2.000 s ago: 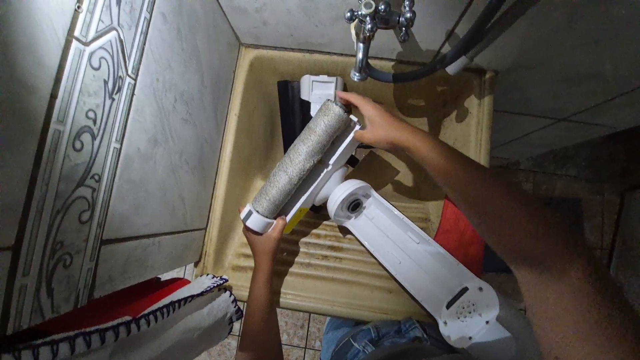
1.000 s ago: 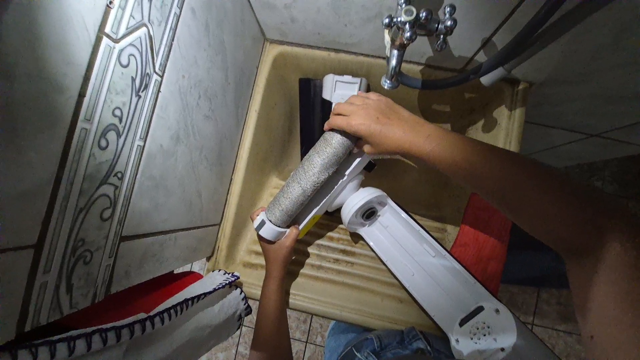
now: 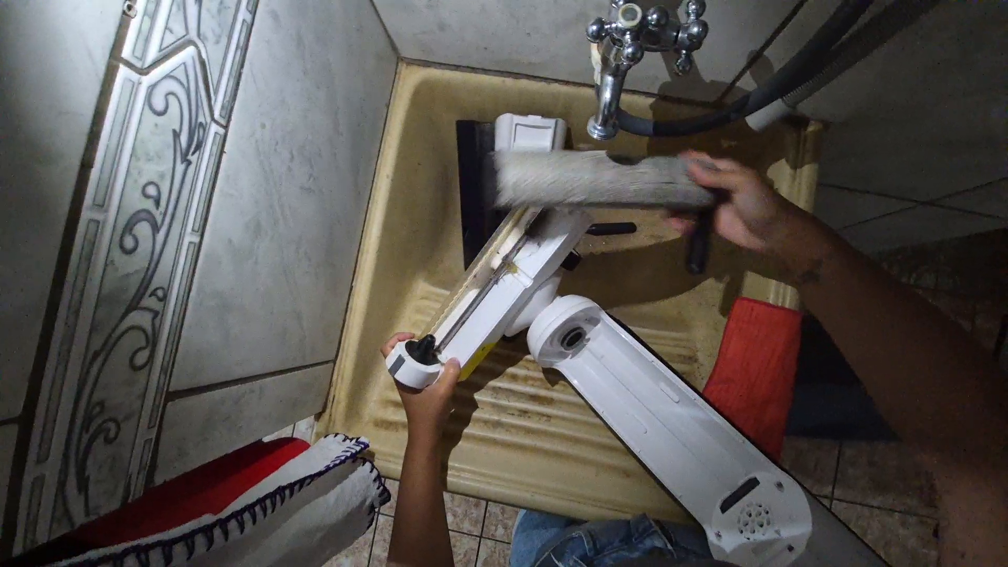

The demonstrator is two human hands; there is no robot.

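My right hand grips one end of a grey fuzzy roller brush, blurred and held roughly level above the sink basin. A dark end piece hangs below my fingers. My left hand holds the lower end of the white floor-cleaner head, whose long roller slot lies bare with a black drive hub at the bottom. The head joins the white cleaner body, which slants down to the lower right. Behind the roller, a white container and a dark flat piece stand in the sink.
The yellowed laundry sink has a ribbed washboard slope. A chrome tap with a dark hose overhangs its back edge. A red cloth drapes over the right rim; a white cloth with dark stitching is at lower left.
The roller brush has come out of the floor-cleaner head and moved up and right in my right hand. My left hand still holds the head's lower end.
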